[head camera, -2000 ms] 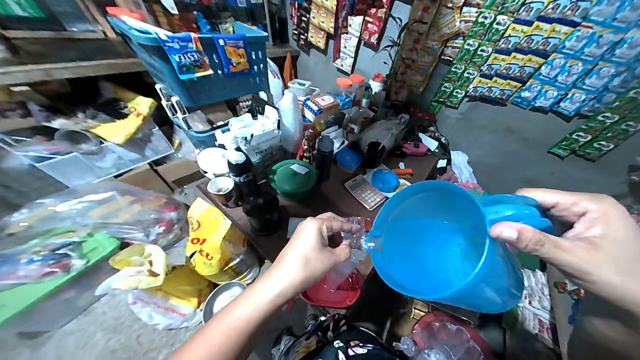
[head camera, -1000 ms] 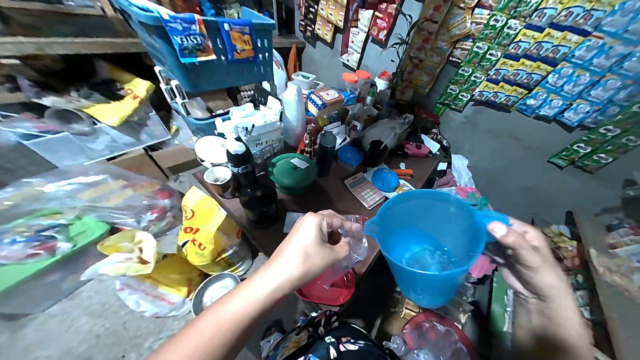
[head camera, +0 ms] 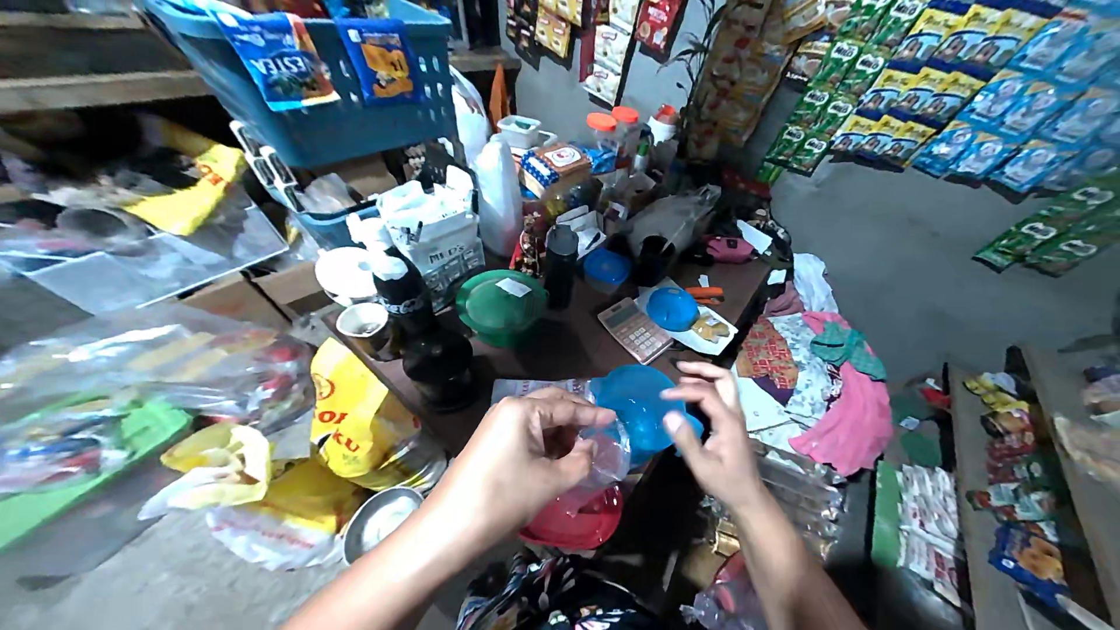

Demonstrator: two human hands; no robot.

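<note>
A small clear plastic bag (head camera: 610, 451) hangs from the fingertips of my left hand (head camera: 547, 437), its top pinched between thumb and fingers. The blue plastic pitcher (head camera: 637, 407) stands on the dark table just behind the bag. Close to the pitcher's right side is my right hand (head camera: 713, 429), fingers spread and nothing held; whether it touches the pitcher is unclear. Below the bag is a red plastic bowl (head camera: 577, 521).
On the table are a green lidded bowl (head camera: 499, 302), a calculator (head camera: 636, 330), a dark glass bottle (head camera: 436, 359) and a blue bowl (head camera: 672, 309). A metal bowl (head camera: 382, 522) lies lower left; folded cloths (head camera: 840, 385) are at right.
My right hand has let go of the pitcher, which it held up at the right in both earlier frames. The pitcher now stands on the table. My left hand still holds the bag.
</note>
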